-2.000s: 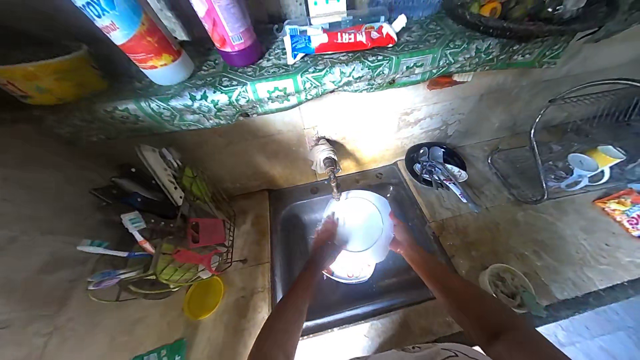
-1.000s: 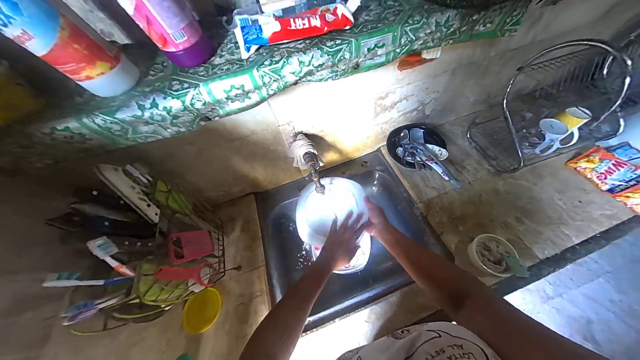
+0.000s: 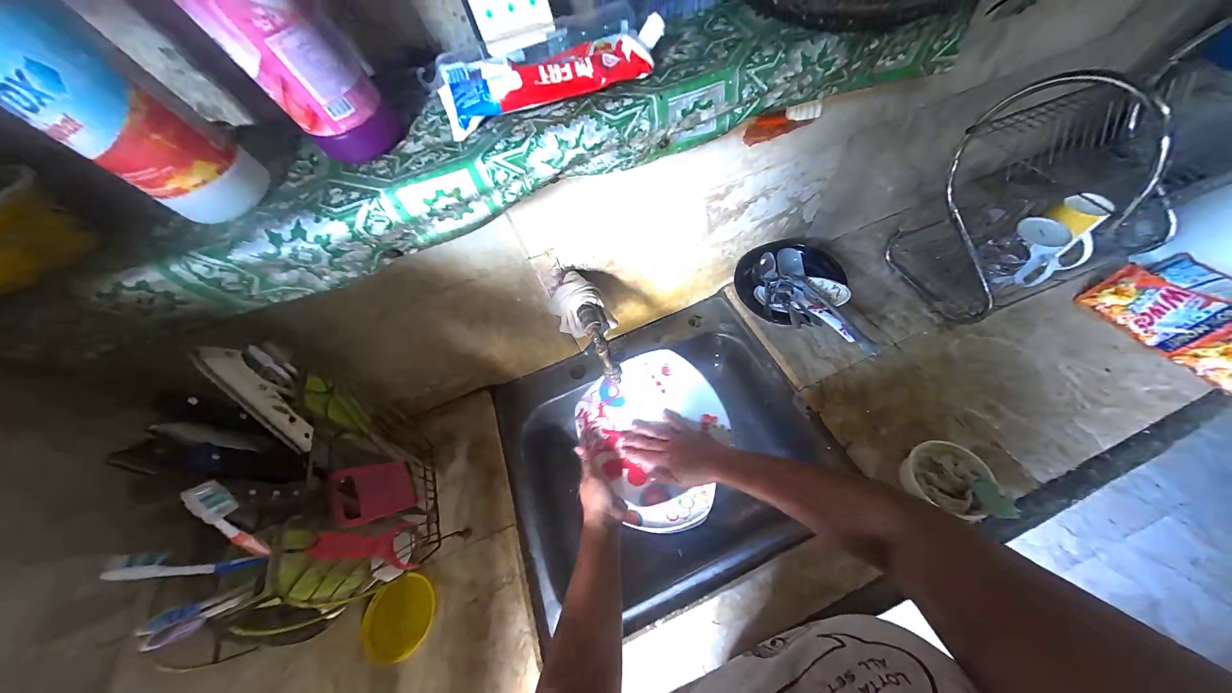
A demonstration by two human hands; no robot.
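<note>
A white plate with red floral patterns [image 3: 688, 385] is tilted under the metal faucet [image 3: 599, 337], over the dark sink basin [image 3: 770, 433]. My left hand [image 3: 599, 491] grips the plate's left edge. Spread across the plate's patterned face is my right hand [image 3: 674, 450], its palm down and its fingers apart. Part of another dish seems to show below the plate, but glare makes this hard to tell. Cloth is wrapped around the faucet's base at the wall.
Right of the sink sit a black bowl of spoons [image 3: 746, 279], a small tub [image 3: 924, 462], a wire dish rack with mugs [image 3: 982, 279] and snack packets [image 3: 1155, 308]. At left are a wire basket [image 3: 433, 491], toothbrushes [image 3: 226, 520] and a yellow lid [image 3: 398, 618]. Bottles and toothpaste stand above.
The plate's patterned face now shows, where a plain white face showed before. My right hand has moved from the plate's right edge onto its face; my left hand is now at the left edge.
</note>
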